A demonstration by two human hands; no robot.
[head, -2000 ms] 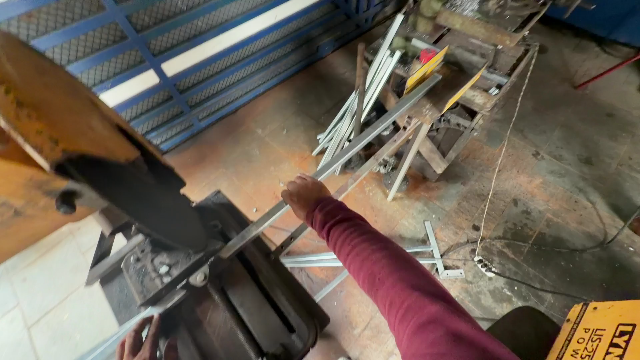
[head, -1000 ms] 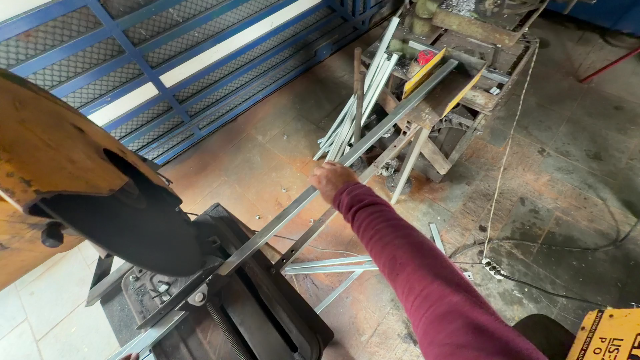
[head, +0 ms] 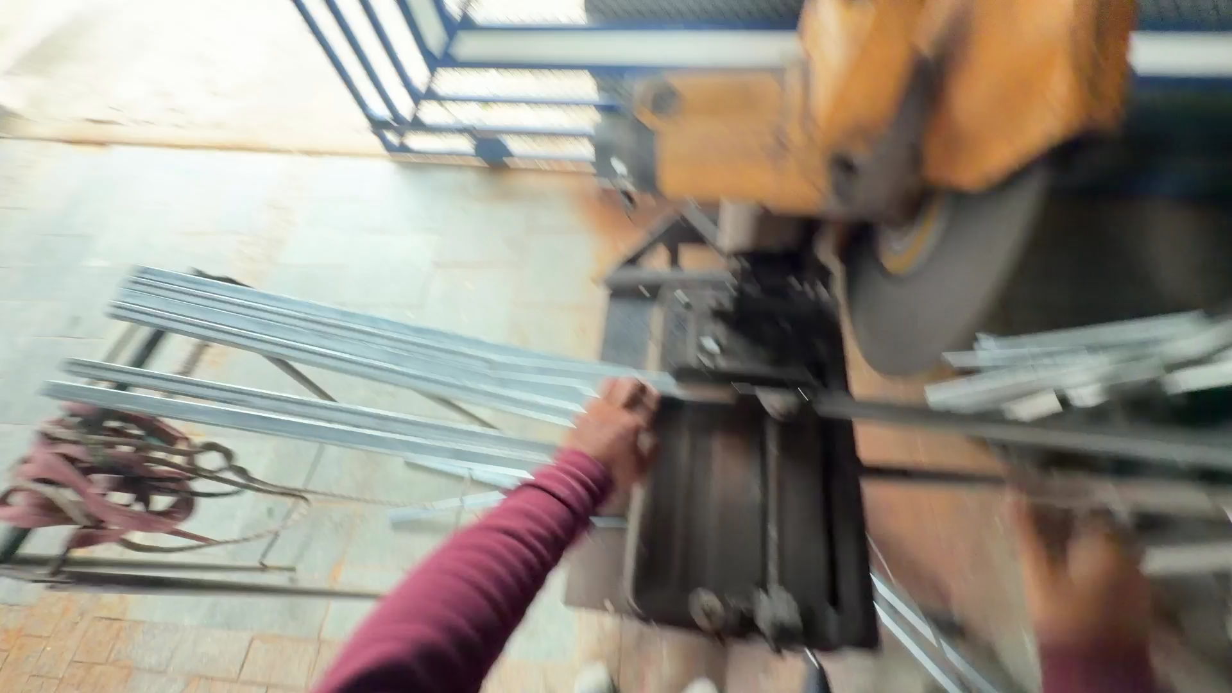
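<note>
My left hand [head: 616, 430], in a maroon sleeve, is closed around a galvanized metal channel at the left edge of the saw's black base [head: 751, 539]. Several more channels [head: 356, 342] stretch away to the left. At the right, my right hand [head: 1088, 558] is blurred and lies just below a long metal bar [head: 1020, 433] that crosses from the saw's vise; whether it grips the bar is unclear. The abrasive disc [head: 934, 279] of the orange chop saw [head: 731, 144] is raised above the base.
A pile of cut metal pieces [head: 1097, 361] lies at the right. Pink straps [head: 106, 481] hang on a metal stand at the left. Behind the saw stands a blue metal gate [head: 520, 96]. Thin metal strips [head: 924, 630] are at the lower right.
The view has swung left, bringing the channels and straps into sight. My right hand, earlier on the long metal bar, now appears lower right. My left hand shows more fully.
</note>
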